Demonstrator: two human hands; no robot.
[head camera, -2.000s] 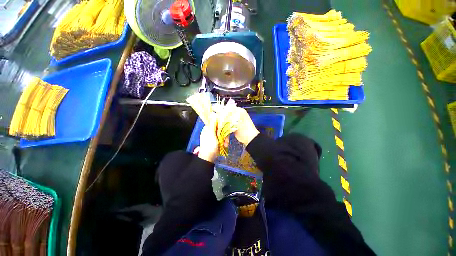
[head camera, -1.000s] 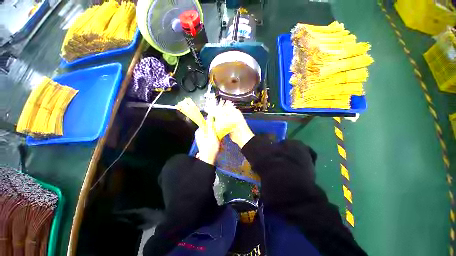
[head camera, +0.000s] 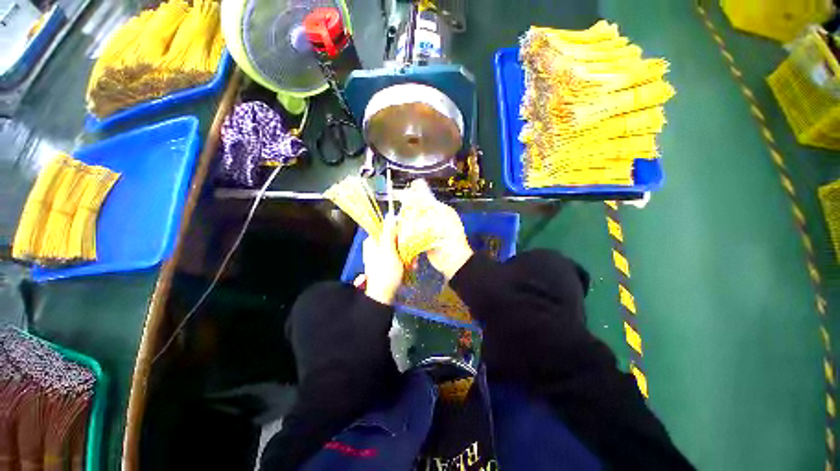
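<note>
My left hand (head camera: 382, 266) is closed around yellow lead wires (head camera: 357, 204), whose tips fan out up and to the left. My right hand (head camera: 436, 233) is beside it, touching, with yellow wires between its fingers. The wires' lower ends are mostly hidden by the hands. Both hands are over the blue scrap tray (head camera: 502, 230), just in front of the teal bench machine with its round silver face (head camera: 413, 129). Brown-yellow bits lie in the scrap tray.
A blue tray (head camera: 509, 120) with layered yellow wires stands right of the machine. Left are a blue tray (head camera: 152, 198) with wire bundles, black scissors (head camera: 341, 140), patterned cloth (head camera: 253, 143) and a fan (head camera: 285, 41). Brown wires (head camera: 41, 414) lie lower left.
The wire tips in my left hand are fanned wider than a second ago. Both hands stay close together in front of the machine. The whole view has shifted slightly.
</note>
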